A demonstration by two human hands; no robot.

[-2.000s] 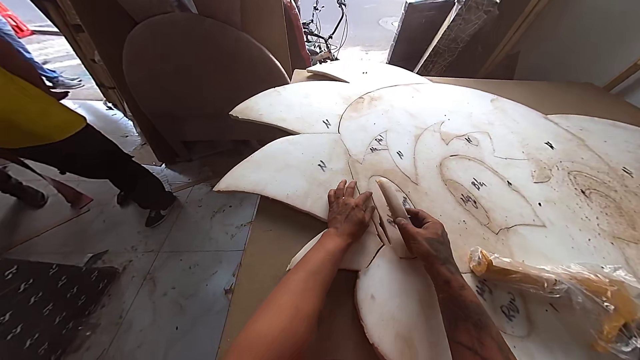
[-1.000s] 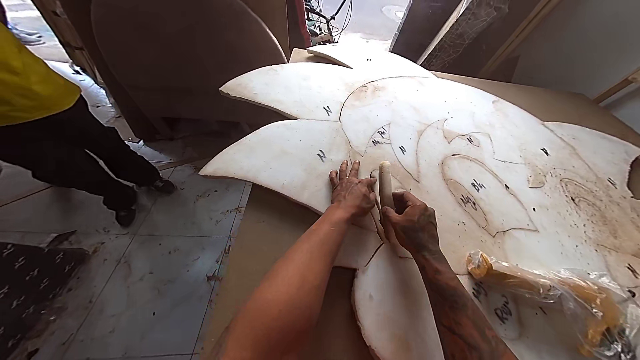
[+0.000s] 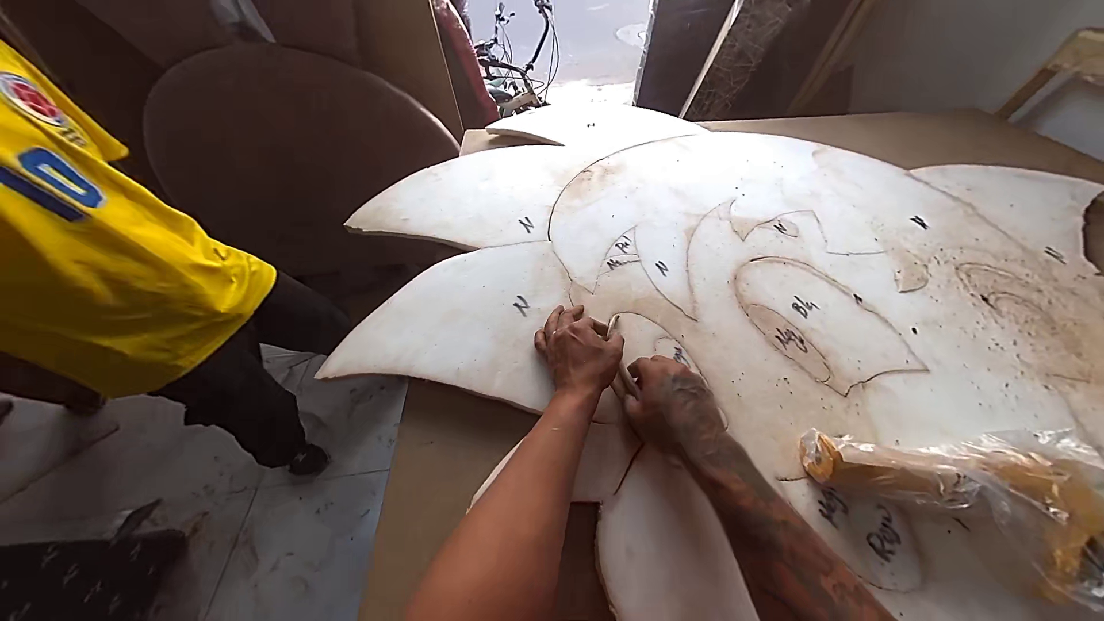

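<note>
A large white foam cut-out point(image 3: 811, 181), made of fitted pieces with drawn lines and pen marks, lies over a brown board. My left hand point(image 3: 580, 349) rests on it near the base of the lower left spike-shaped piece point(image 3: 431, 310), fingers together at the edge of a thin curved foam strip point(image 3: 614, 326). Beside it, my right hand point(image 3: 677, 401) grips this strip between thumb and fingers, low against the panel. The strip's lower part is hidden by my hands. A long rounded foam piece point(image 3: 664, 535) extends below my forearms.
Clear plastic wrap with yellowish contents point(image 3: 931, 474) lies on the foam at right. The brown board point(image 3: 448, 466) shows along the left edge. A person in a yellow shirt point(image 3: 129, 250) stands at left, near a round dark panel point(image 3: 293, 164). A bicycle point(image 3: 517, 69) is beyond the opening.
The strip, raised upright in my right hand before, is now lower, between my hands. The person in yellow has come closer at the left.
</note>
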